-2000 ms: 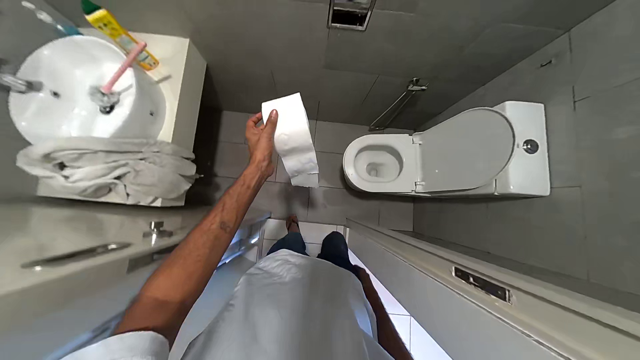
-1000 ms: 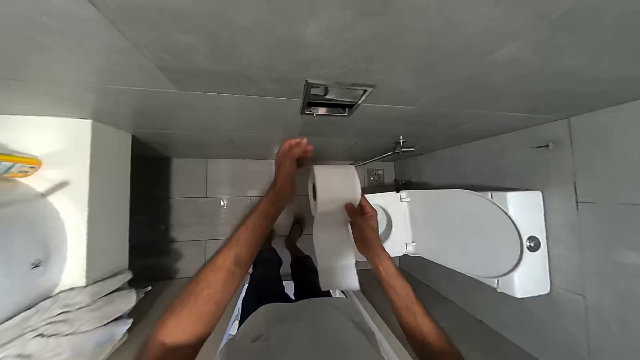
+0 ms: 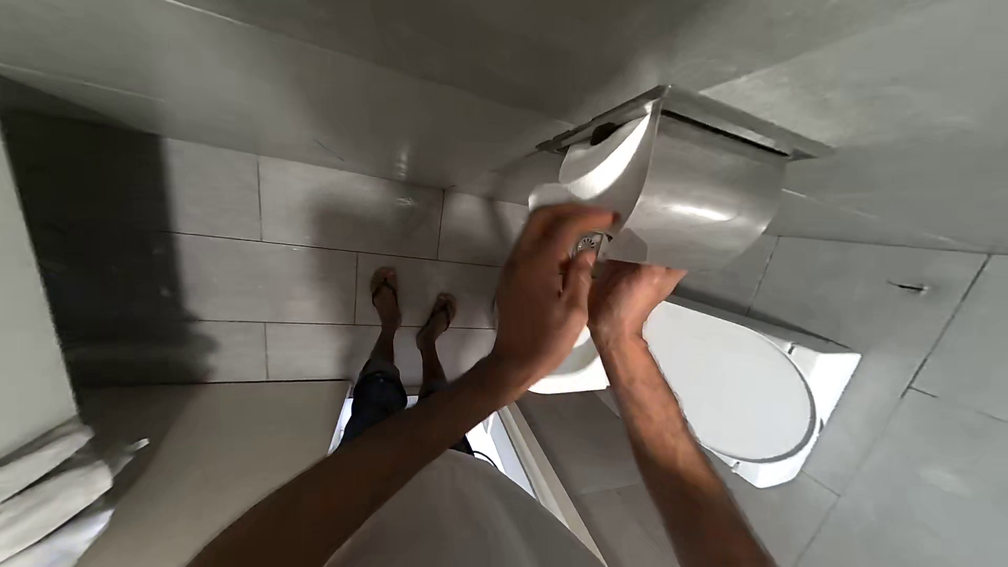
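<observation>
A recessed metal toilet paper holder with a curved metal cover is set in the wall at the upper right. White toilet paper shows inside its left end, under the cover. My left hand is just below that end, its fingers bent at the paper and the cover's lower edge. Close beside it, my right hand reaches up under the cover, its fingertips hidden. What each hand grips cannot be made out.
The white toilet, its lid open, stands below and right of the holder. Grey cloth hangs at the lower left. A small metal hook sticks out of the right wall. My feet in flip-flops are on the tiled floor.
Both hands have moved up to the wall holder. The toilet roll, held in my right hand one second ago, now appears under the holder's cover. The view has come nearer to the wall.
</observation>
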